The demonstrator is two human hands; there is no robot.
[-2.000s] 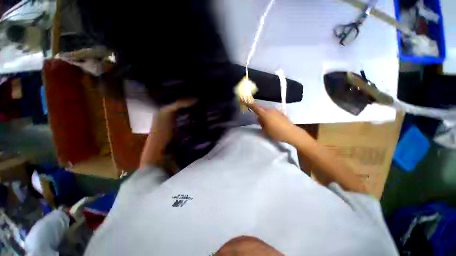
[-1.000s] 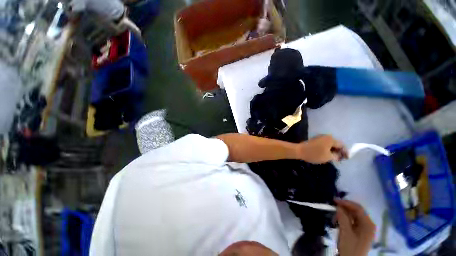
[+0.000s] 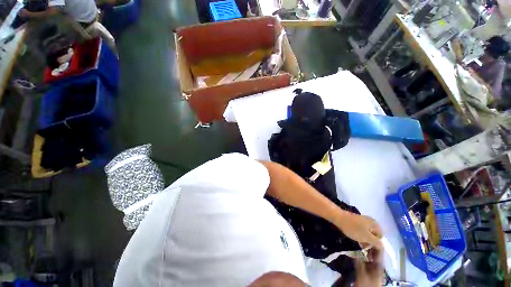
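A bundle of black cloth [image 3: 305,162] lies lengthwise on the white-covered table, with a pale yellow tag [image 3: 321,166] on its upper part. A white cloth strip [image 3: 388,253] shows at its lower end, by my hands. My left hand [image 3: 363,231] reaches over the bundle with fingers closed on the strip. My right hand [image 3: 370,272] is just below it, blurred and partly cut off by the lower edge; its grip is unclear. The two hands are close together or touching.
A blue board [image 3: 384,128] extends right from the bundle's upper part. A blue latticed basket [image 3: 399,216] with small items is at the table's right edge. An open red-brown carton [image 3: 238,89] stands beyond the table. A patterned bundle [image 3: 134,182] and blue bins [image 3: 75,106] are left.
The view has swung left from the iron, then shifted, showing more floor and carton. My left hand has come down beside my right at the bundle's lower end; before, they were apart.
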